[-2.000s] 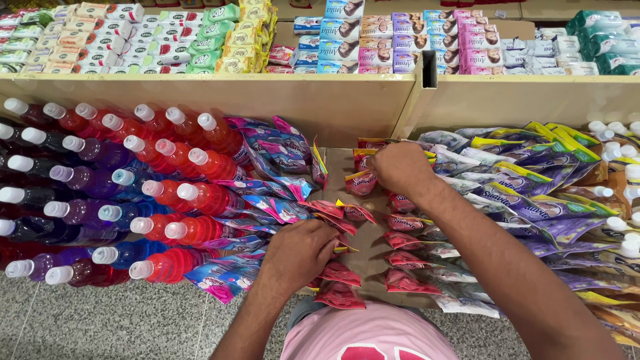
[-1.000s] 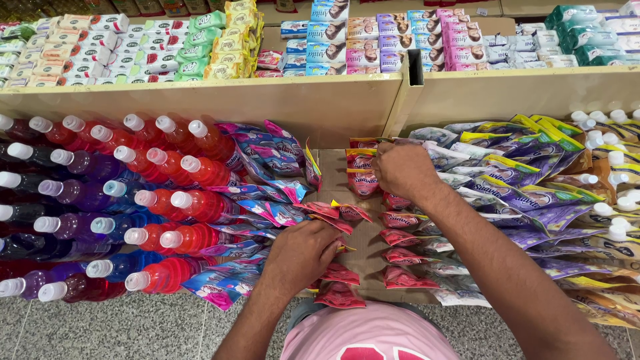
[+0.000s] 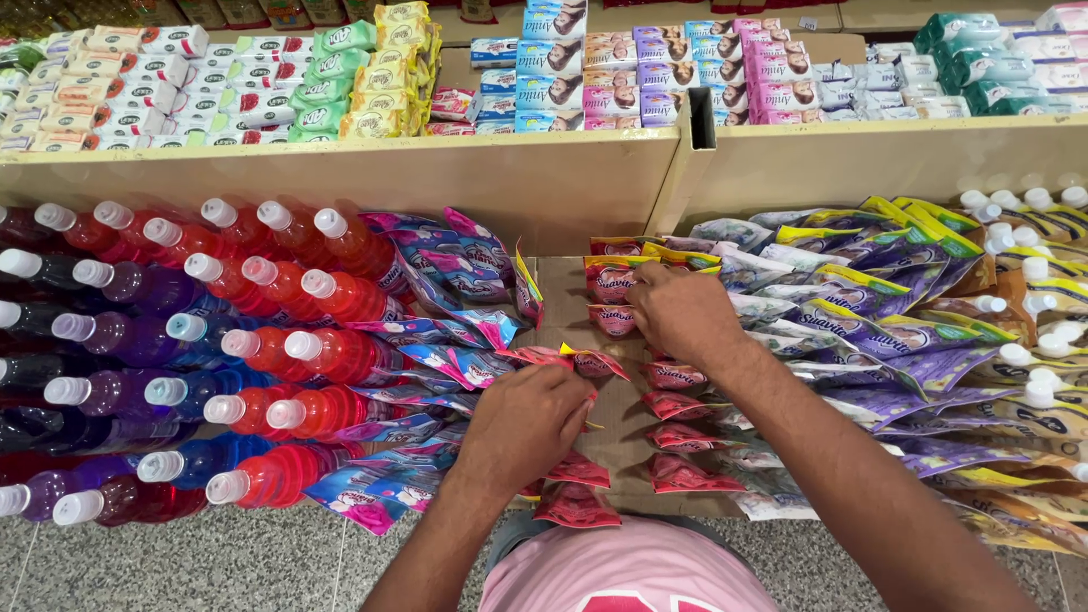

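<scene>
My left hand (image 3: 529, 425), fingers bent, is on a red pouch (image 3: 540, 355) with a yellow corner, left of the cardboard strip (image 3: 557, 297). My right hand (image 3: 680, 308) has its fingers on the upper edge of a red Suavitel pouch (image 3: 610, 279) at the back of the right row. More red pouches (image 3: 680, 408) stand in a column below that hand, beside white and purple pouches (image 3: 833, 323). Other red pouches (image 3: 578, 506) stand below my left hand. My palms and some fingertips are hidden.
Blue and pink pouches (image 3: 463, 263) and bottles of red liquid (image 3: 340, 361) with white caps stand on the left. Capped pouches (image 3: 1033, 340) fill the far right. Behind rises a beige shelf edge (image 3: 425, 183) with a metal post (image 3: 699, 119); wrapped soaps (image 3: 548, 68) lie above it.
The view has shifted slightly. Both hands stay in nearly the same places, the left at the red pouches in the middle and the right at the back of the right row.
</scene>
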